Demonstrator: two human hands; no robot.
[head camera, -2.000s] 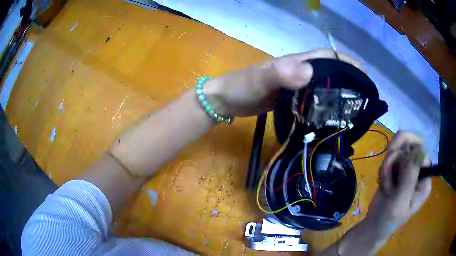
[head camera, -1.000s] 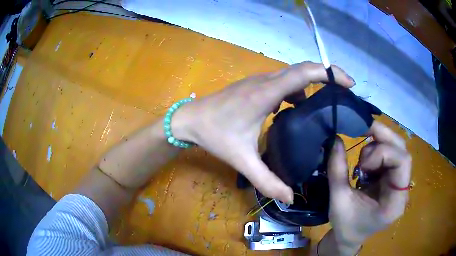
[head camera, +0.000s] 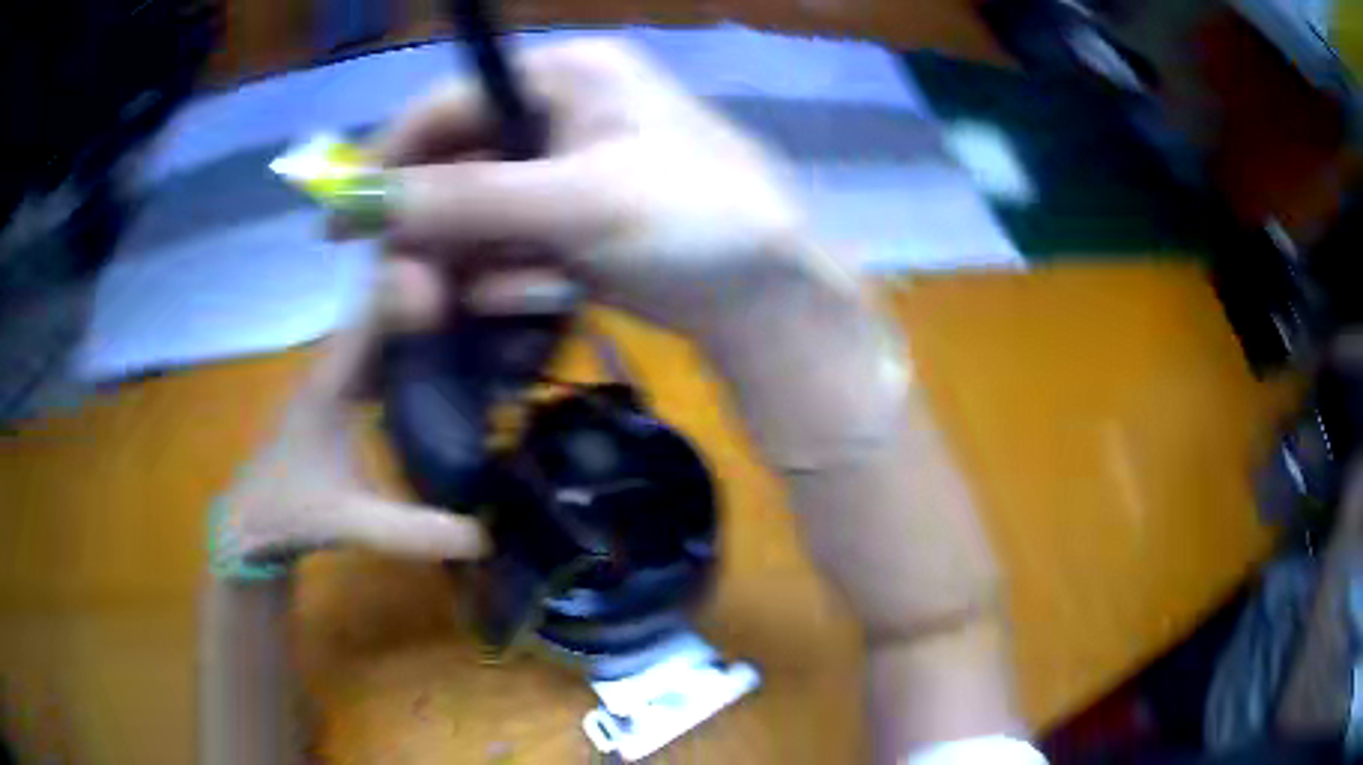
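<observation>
The frame is blurred. My left hand (head camera: 351, 471), with the green bead bracelet, holds the black head shell (head camera: 437, 396) at its left side, tilted. My right hand (head camera: 553, 187) is above the shell, pinching the yellow taped cable end (head camera: 351, 186) between its fingers; a dark rod-like piece (head camera: 496, 75) sticks up from the same hand. The black base housing (head camera: 620, 516) stands open below and right of the shell, with thin wires inside. The silver-white mounting bracket (head camera: 676, 700) lies under the housing's lower edge.
The orange-yellow tabletop (head camera: 1091, 448) spreads around the work. A white sheet with a grey band (head camera: 882, 180) lies beyond it, with a dark green surface (head camera: 1091, 187) at its right. A person's arm (head camera: 1330, 628) shows blurred at the right edge.
The view has swung, so the work now sits further left. My right hand has left the shell's right side and is above it, now holding the yellow cable end. My left hand still holds the shell.
</observation>
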